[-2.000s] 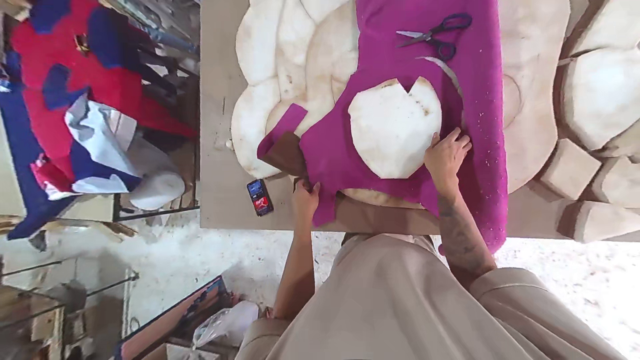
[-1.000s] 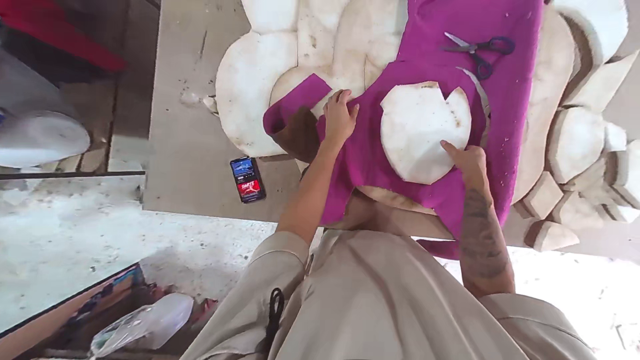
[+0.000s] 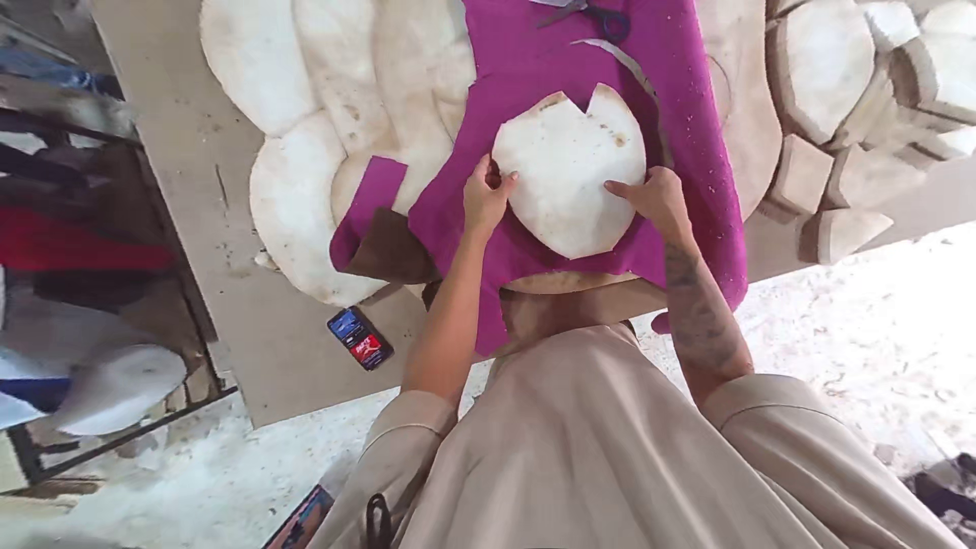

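A rounded off-white foam piece with a V-shaped notch at its upper edge lies on magenta fabric. My left hand grips its left edge, with the thumb on top. My right hand is at its right edge, thumb pressed on the face and fingers at the rim. The fabric's dark brown underside shows where a strip folds over at the left. Dark-handled scissors rest on the fabric near the top. A curved slit runs through the fabric right of the foam.
Large pale foam pieces lie on the table at the left, with several thick cut foam pieces at the right. A phone lies near the front edge. A white roll is on a shelf at the far left.
My left hand has moved right from the fabric to the foam piece's left edge. My right hand remains at the foam's right side. The view has shifted.
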